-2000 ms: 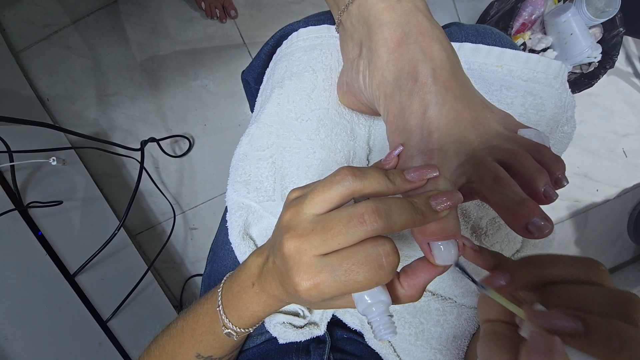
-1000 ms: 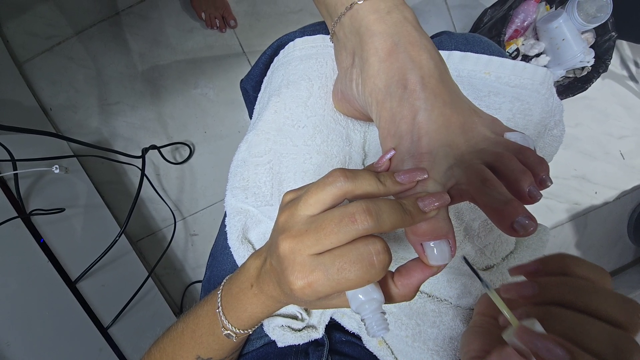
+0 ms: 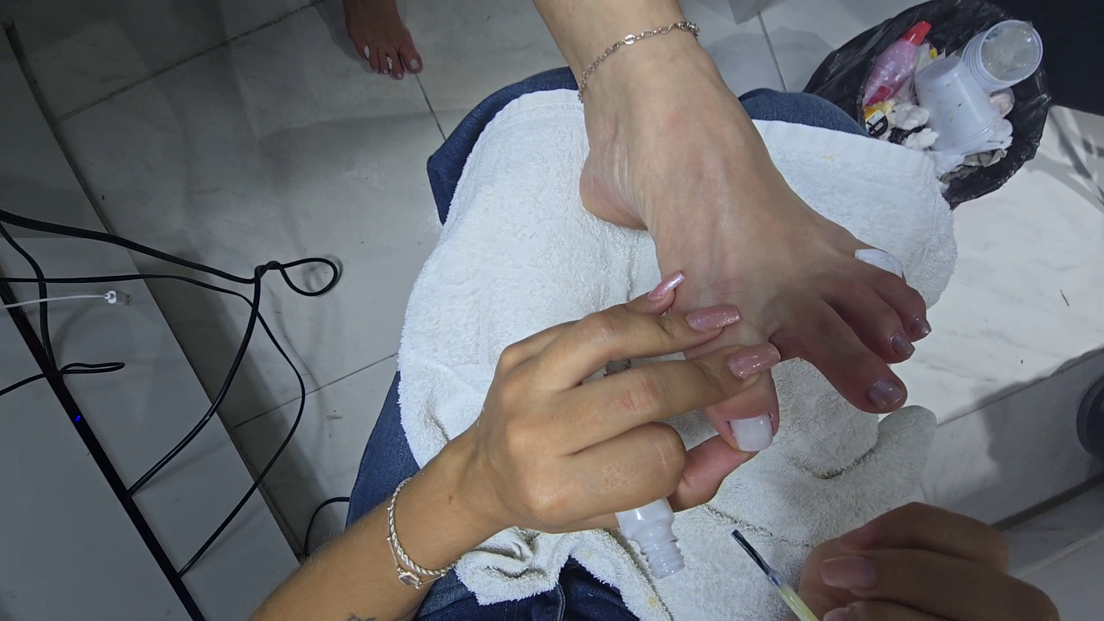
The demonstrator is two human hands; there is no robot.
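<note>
Another person's foot (image 3: 716,164) rests on a white towel (image 3: 509,250) over my lap. My left hand (image 3: 586,423) steadies the big toe, fingertips on top and thumb beneath, and also holds an uncapped nail polish bottle (image 3: 651,536) in its curled fingers. The big toenail (image 3: 752,433) is coated white. In my right hand (image 3: 931,569), low at the right, is a nail polish brush (image 3: 772,576), its dark tip apart from the toe. The other visible toenails look glossy; a white piece (image 3: 880,260) sits by the smallest toe.
A black-bagged waste bin (image 3: 1026,164) with plastic cups and cotton stands at the upper right. Black cables (image 3: 259,285) hang by a grey panel at the left. Another bare foot (image 3: 379,39) is on the tiled floor, top left. My jeans (image 3: 379,448) show beneath the towel.
Two seconds ago the brush tip was at the big toenail; my right hand has drawn it away, down and to the right. My left hand keeps its hold on the toe and bottle.
</note>
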